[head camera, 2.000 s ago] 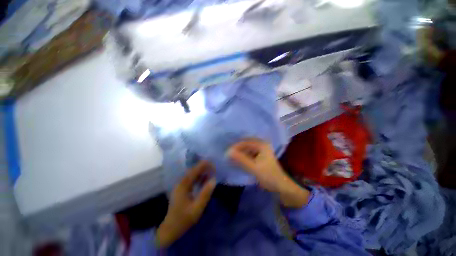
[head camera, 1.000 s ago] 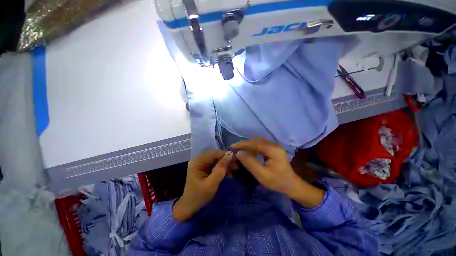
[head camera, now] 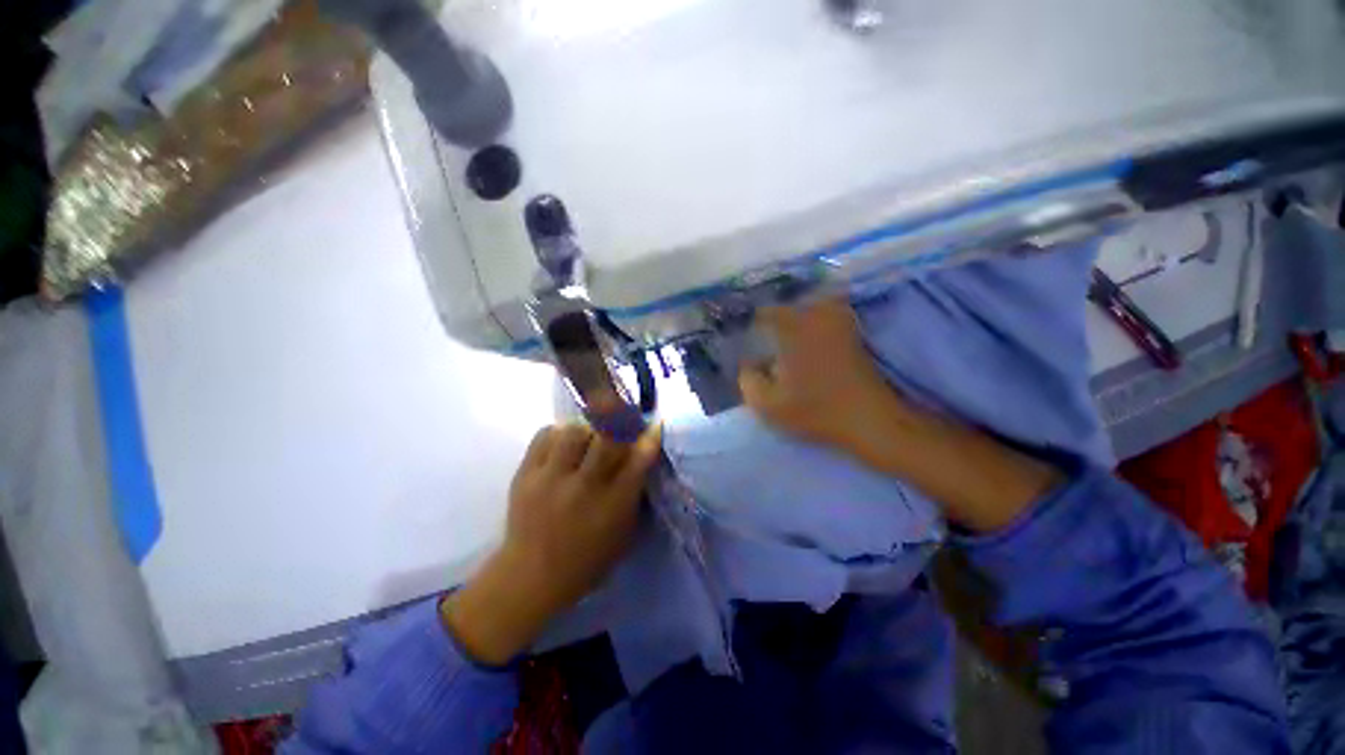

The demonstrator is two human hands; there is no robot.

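Note:
A light blue garment piece point(head camera: 797, 494) lies under the head of the white sewing machine point(head camera: 797, 148) and hangs over the table's front edge. A narrow strip of it hangs down below my left hand. My left hand point(head camera: 575, 502) presses on the cloth just in front of the needle area, its fingertips partly behind the take-up guard point(head camera: 590, 362). My right hand point(head camera: 826, 384) is at the right of the needle area, with fingers bent on the cloth close under the machine head. Its fingertips are partly hidden, and the needle is hidden.
Dark and red thread snips point(head camera: 1133, 317) lie on the table at the right. A red bag point(head camera: 1239, 465) is below right. A shiny brown packet point(head camera: 177, 162) is behind at left. Blue tape point(head camera: 121, 421) and pale cloth point(head camera: 52, 502) lie along the left side.
Both hands have moved from near my body, where their fingertips met on the cloth edge, forward to the needle area. The view has shifted, showing more of the machine's top.

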